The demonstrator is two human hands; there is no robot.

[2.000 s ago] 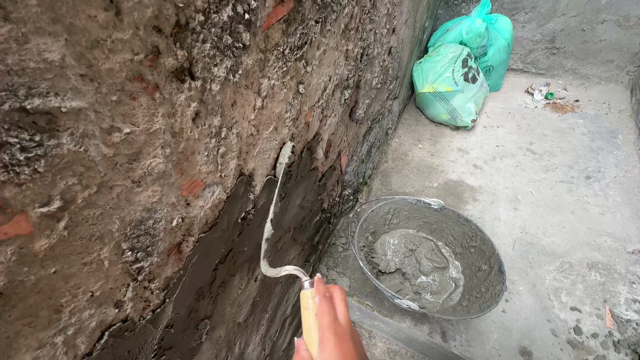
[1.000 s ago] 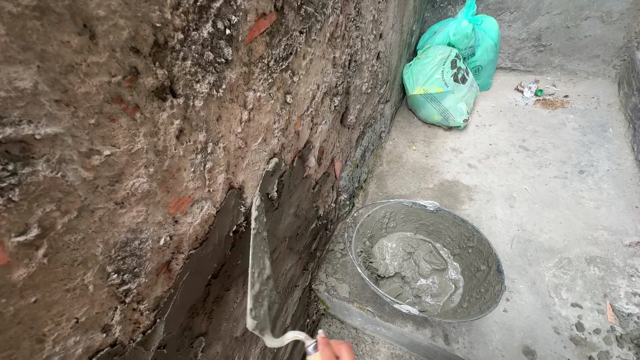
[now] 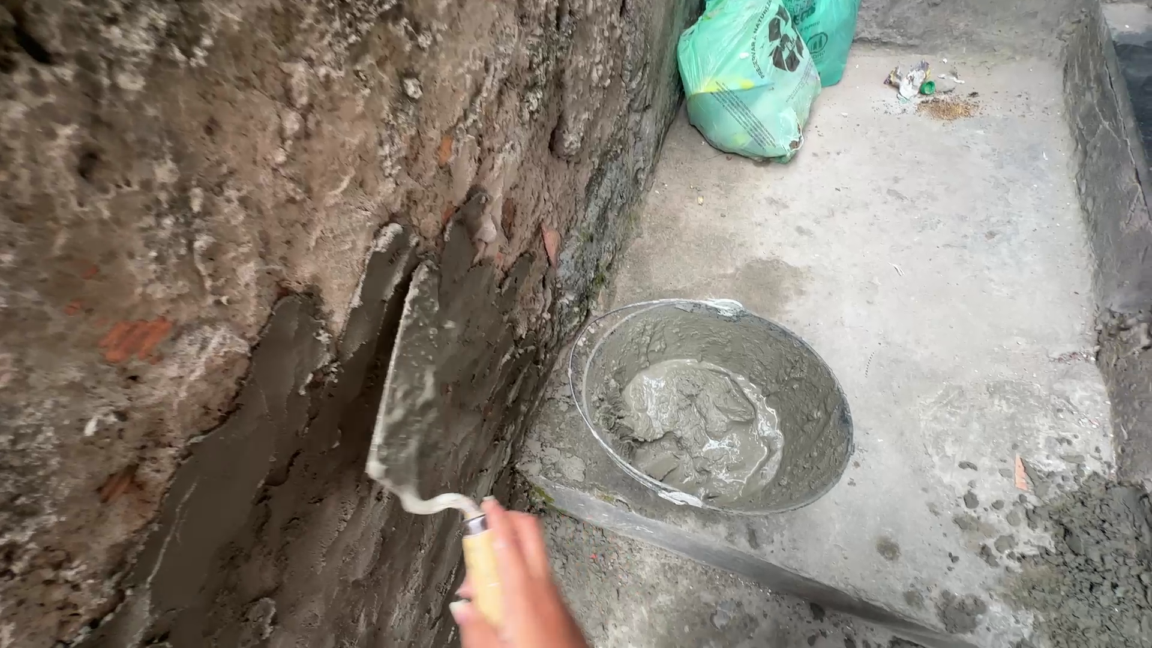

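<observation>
My right hand (image 3: 522,580) grips the pale wooden handle of a mason's trowel (image 3: 407,387) at the bottom centre. The trowel's blade, coated in grey mortar, lies close along the rough wall (image 3: 225,117); whether it touches cannot be told. Dark wet mortar (image 3: 261,468) covers the lower wall in an uneven layer with a jagged upper edge. To the right of the trowel, a bucket (image 3: 810,405) holds wet grey mortar (image 3: 697,423), with its wire handle lowered around the rim. My left hand is out of view.
The bucket stands on a concrete ledge (image 3: 945,270) whose front edge drops to a lower floor. Green plastic bags (image 3: 747,90) lean by the wall at the back. Small litter (image 3: 911,81) lies beyond them, and crumbled mortar (image 3: 1093,558) is at the lower right beside a side wall.
A raised streak of mortar now shows left of the blade, on wall that was bare one second ago. More of my right hand and the trowel handle is in view than then.
</observation>
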